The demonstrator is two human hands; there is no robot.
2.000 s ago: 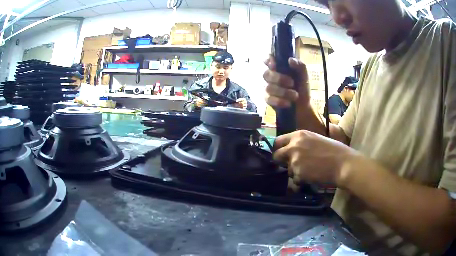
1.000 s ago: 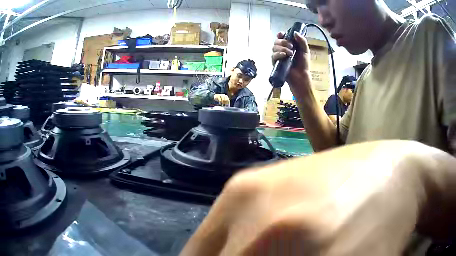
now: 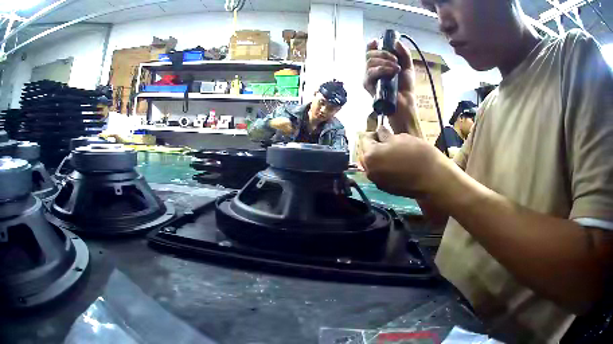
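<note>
Neither of my own hands is in view. A black loudspeaker driver lies rim down on a flat black front panel in front of me, its thick grey magnet on top. At the right, another person's one hand holds a black electric screwdriver upright above the panel's right side, bit down. That person's other hand pinches at the bit; what is between the fingertips is too small to tell.
More drivers stand at left; black stacked panels rise behind them. A clear plastic bag and a flat bag with red marks lie at the front edge. Another worker is behind the bench.
The other person's free hand, large and blurred in the foreground a second ago, has moved back to the screwdriver bit. The screwdriver has turned more upright. The driver stays put.
</note>
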